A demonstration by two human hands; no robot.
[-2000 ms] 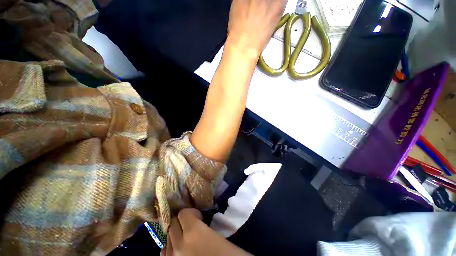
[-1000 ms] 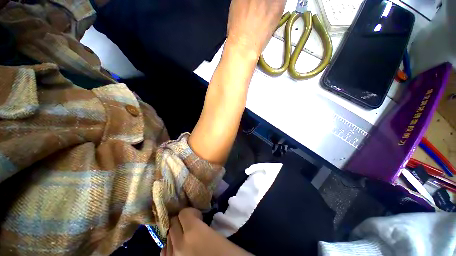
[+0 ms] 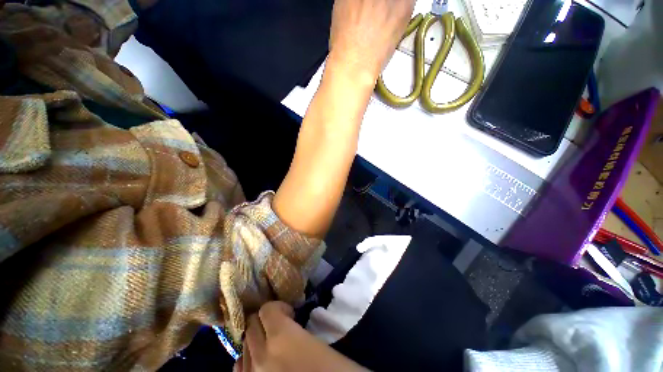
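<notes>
Black cloth (image 3: pixel 414 312) with a wavy white strip (image 3: pixel 367 280) lies in front of me at lower centre. A bare hand, apparently my right hand (image 3: pixel 280 338), comes in from the bottom edge, in line with a grey sleeve (image 3: pixel 567 341). Its fingers are bent against the plaid cuff; the fingertips are hidden, so I cannot tell what they hold. My left hand is not in view. Another person's bare forearm (image 3: pixel 327 145) reaches up across the table edge, its hand cut off by the top edge. More black cloth (image 3: pixel 240 51) lies at the upper left.
The person's plaid shirt (image 3: pixel 109 254) fills the left. On the white table (image 3: pixel 443 160) are scissors with olive-gold handles (image 3: pixel 432 73) and a black smartphone (image 3: pixel 541 76). A printed scale (image 3: pixel 509 189) runs near its edge. A purple box flap (image 3: pixel 589 189) and red and blue pens (image 3: pixel 636 221) are at right.
The plaid shirt shifts slightly at left, and the view of the table moves a little. The hand at the bottom and the raised forearm stay almost still.
</notes>
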